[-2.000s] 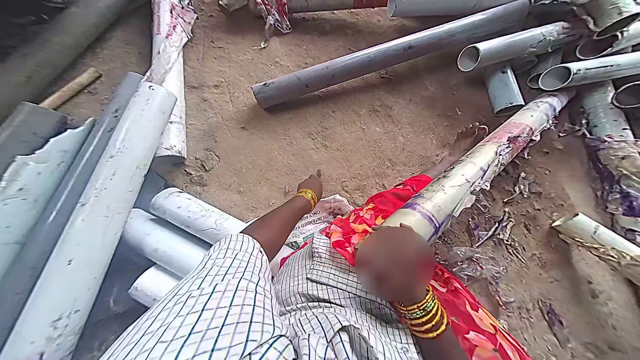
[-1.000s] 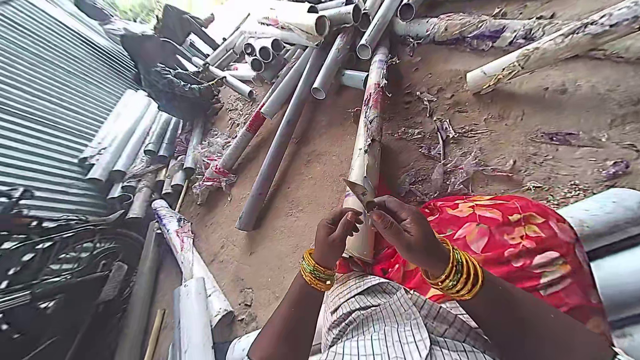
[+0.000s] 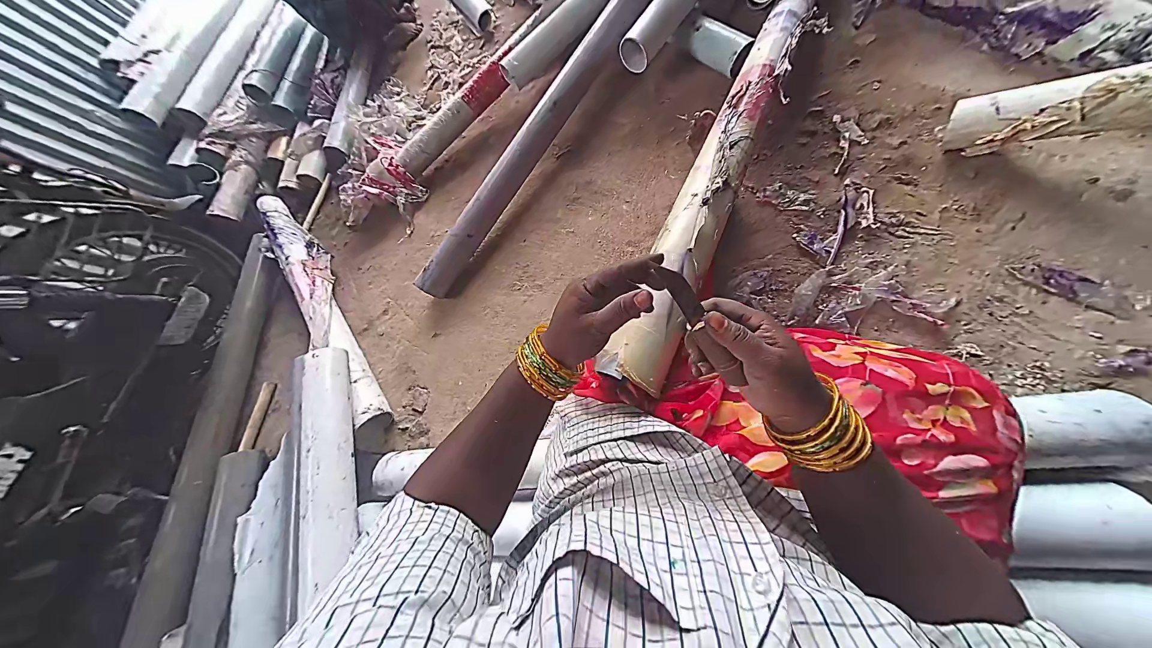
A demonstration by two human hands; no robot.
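Note:
Both of my hands are raised over the near end of a cream-coloured plastic pipe (image 3: 697, 220), which slants away from my lap with torn, stained wrapping stuck to it. My left hand (image 3: 607, 310) has its thumb and fingers apart, and its fingertips reach across to the right hand. My right hand (image 3: 742, 355) pinches a small thin piece, perhaps a blade or scrap, too small to name. Yellow and green bangles circle both wrists. Red flowered cloth (image 3: 909, 423) covers my lap beneath the right hand.
A long grey pipe (image 3: 526, 153) lies on the dirt ahead. White pipes (image 3: 324, 468) lie at my left, and more (image 3: 1080, 522) at my right. Pipes are piled near a corrugated metal sheet (image 3: 67, 90). A wheel (image 3: 121, 256) stands far left. Torn wrapping (image 3: 864, 297) litters the ground.
Two seconds ago my left hand was low, away from the pipe; it then came up beside the right. A flat pointed piece stood upright between the hands one second ago. The view has swung.

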